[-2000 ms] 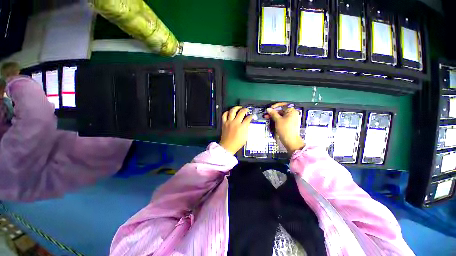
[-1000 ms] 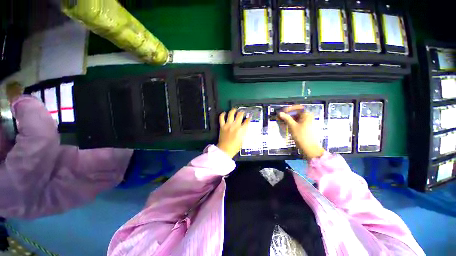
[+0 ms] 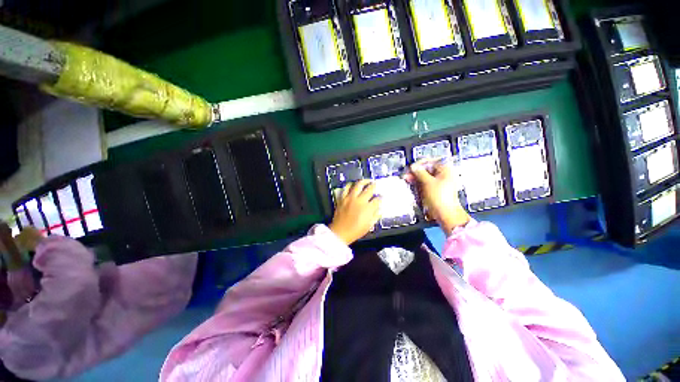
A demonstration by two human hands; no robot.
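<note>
A black phone tray (image 3: 553,160) lies on the green bench in front of me, with several open phones in a row, each with a pale battery area and a dark speckled far end. My left hand (image 3: 356,211) rests over the near part of the leftmost phone (image 3: 344,173). My right hand (image 3: 434,186) is over the middle phone (image 3: 432,151), thumb and finger pinched near its board end. Something thin seems to show at those fingertips, too small and blurred to name. The phone between my hands (image 3: 395,201) is uncovered.
Stacked trays of open phones (image 3: 440,82) stand at the far side. Another phone tray (image 3: 608,142) stands at right. A tray with dark phones (image 3: 294,190) lies at left. A yellow-wrapped post (image 3: 130,86) slants in at upper left. A person in a pink sleeve (image 3: 134,287) is at left.
The view has turned, so the trays now slant. My right hand has shifted from the second phone to the middle phone. My left hand remains at the tray's left end, lower over the leftmost phone.
</note>
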